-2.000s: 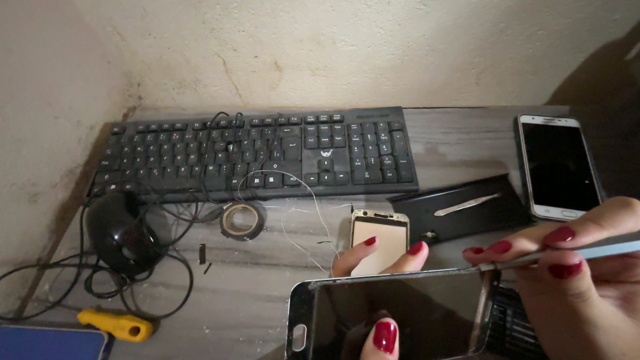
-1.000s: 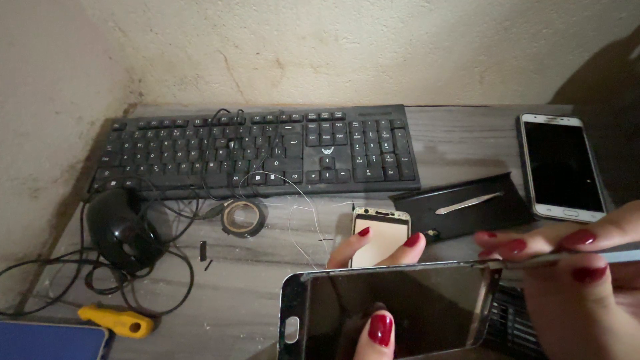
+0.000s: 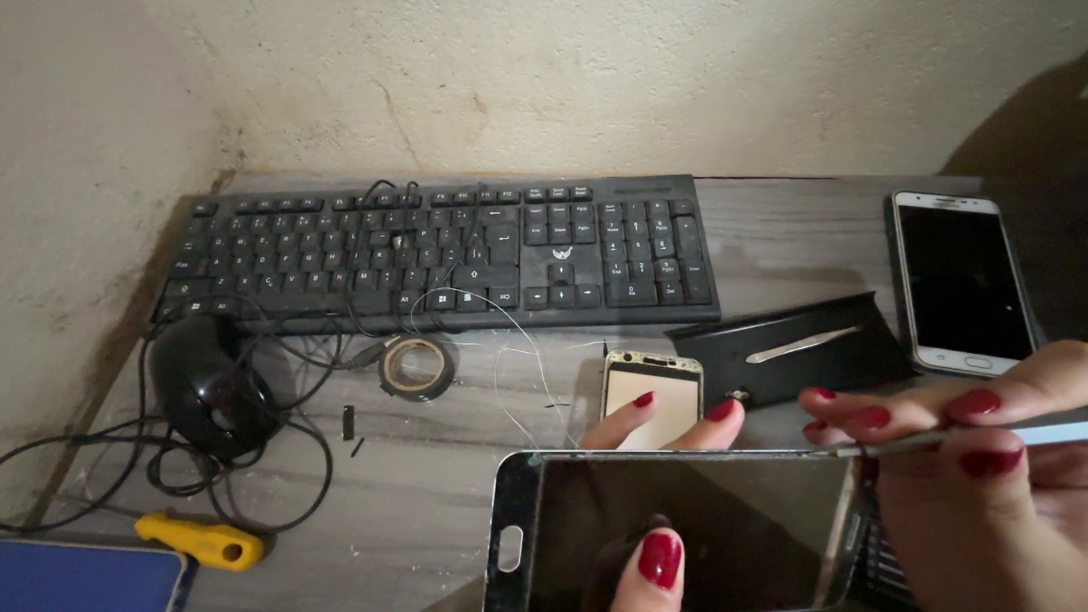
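Note:
My left hand (image 3: pixel 650 569) grips a dark smartphone screen panel (image 3: pixel 697 527), the thumb on its face and two fingertips behind its upper edge. With my right hand (image 3: pixel 960 459) I hold a slim, light-coloured tool (image 3: pixel 918 442), its thin metal tip at the panel's upper edge near the right corner. Behind the panel, a phone part with a pale face (image 3: pixel 663 387) lies on the table, partly hidden by my left fingers. A pointed metal tool (image 3: pixel 803 344) rests on a black tray-like piece (image 3: pixel 833 370) beyond my hands.
A black keyboard (image 3: pixel 442 255) lies along the wall. At left are a black mouse (image 3: pixel 208 387) with looped cable, a roll of black tape (image 3: pixel 417 368), a yellow-handled tool (image 3: pixel 204 540) and a blue flat object (image 3: pixel 85 578). A white smartphone (image 3: pixel 960 280) lies at right.

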